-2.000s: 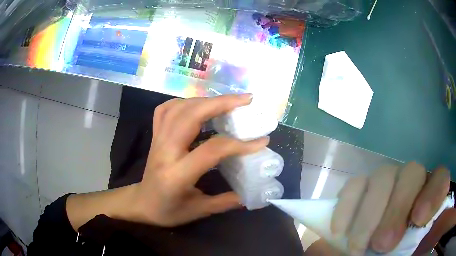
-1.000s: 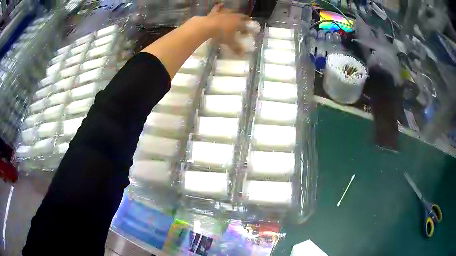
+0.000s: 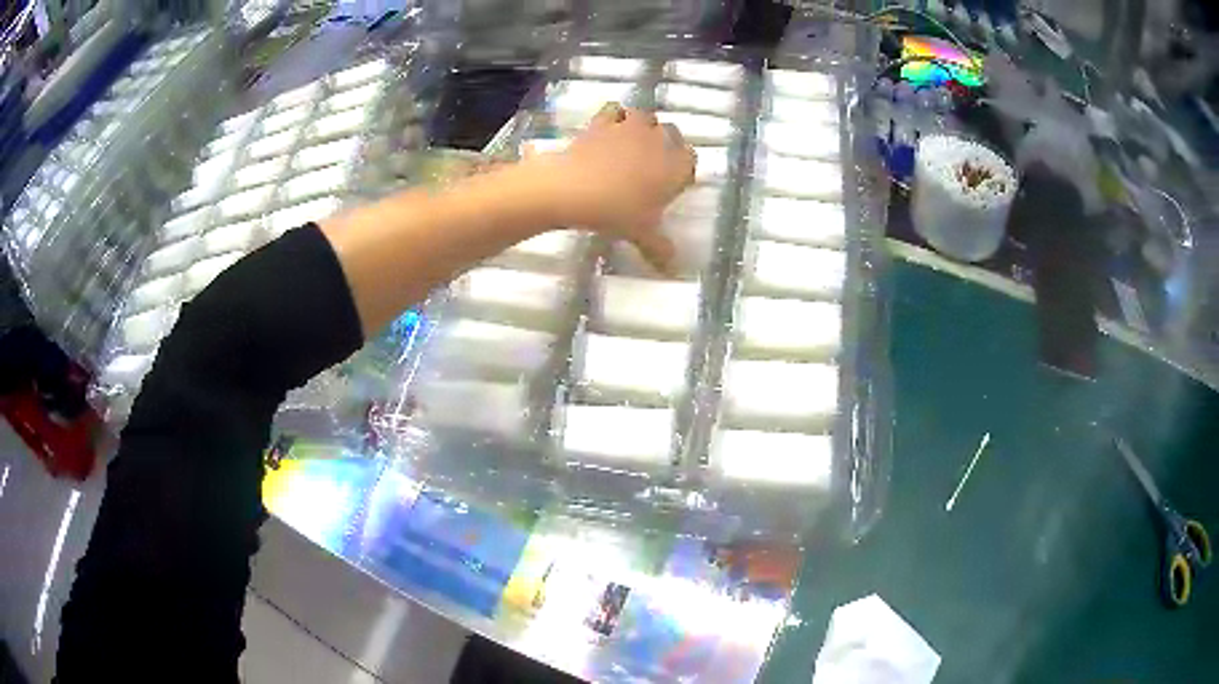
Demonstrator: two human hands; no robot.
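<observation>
My left hand (image 3: 628, 174) reaches over the middle column of a large clear blister tray (image 3: 866, 401). Its fingertips point down and away and are partly hidden. The thumb is held apart on the near side, close to a blurred white housing (image 3: 689, 243). I cannot tell if the hand grips a housing. White housings (image 3: 775, 457) lie in three columns of pockets. My right hand is out of the picture, and no dispensing cone shows.
Another tray of housings (image 3: 221, 201) lies at left. A holographic sheet (image 3: 461, 555) sticks out under the near tray edge. On the green mat lie folded white paper (image 3: 876, 648), a cotton swab (image 3: 969, 472) and scissors (image 3: 1166, 528). A swab tub (image 3: 960, 201) stands behind.
The view has swung up from the lap to the trays. My left hand left the held housings' place over the lap, reached the tray's far end, then came nearer. My right hand and cone left view.
</observation>
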